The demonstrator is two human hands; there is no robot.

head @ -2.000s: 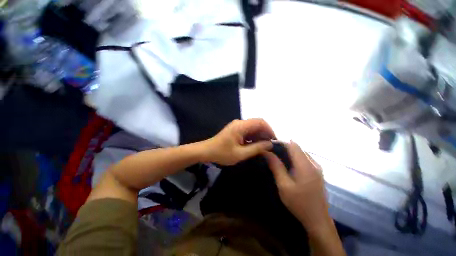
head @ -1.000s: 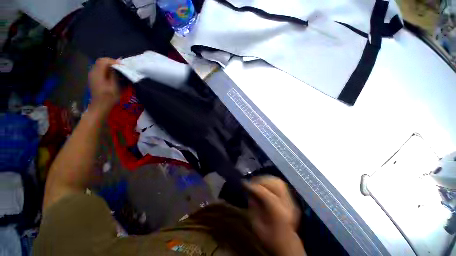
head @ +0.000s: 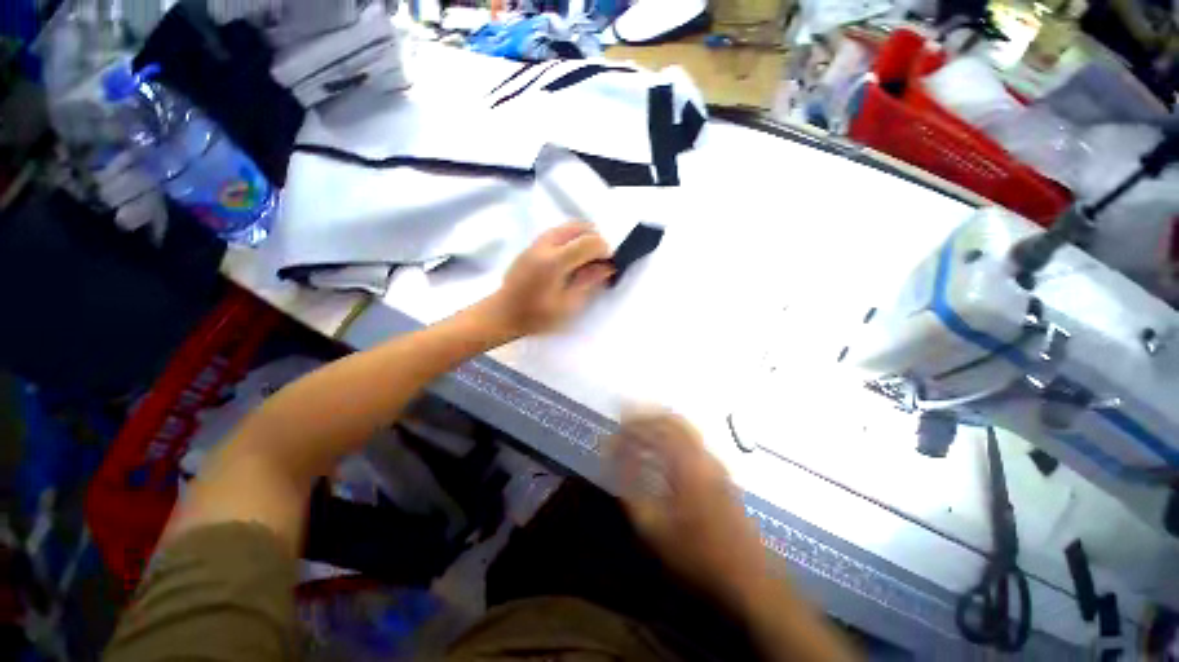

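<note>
My left hand [head: 556,278] is over the white table, closed on the end of a black strip [head: 637,251] at the edge of a white garment piece. The white pieces with narrow black bands [head: 440,213] lie spread on the table around and behind it. My right hand [head: 672,479] is blurred over the table's front edge, and whether it holds anything cannot be told. Black tailor's shears [head: 994,601] lie at the right, below the white sewing machine head [head: 976,317] with blue stripes. The presser foot area [head: 895,388] is brightly lit.
A water bottle [head: 204,162] and cloth bundles are at the back left. A red basket [head: 950,136] stands behind the table. Black offcuts [head: 1083,578] lie right of the shears. The grey tape-measure scale [head: 556,427] runs along the front edge.
My left hand has moved from the far left, off the table, to the white pieces. The black and white cloth stretched between my hands is no longer held there. The view has turned right.
</note>
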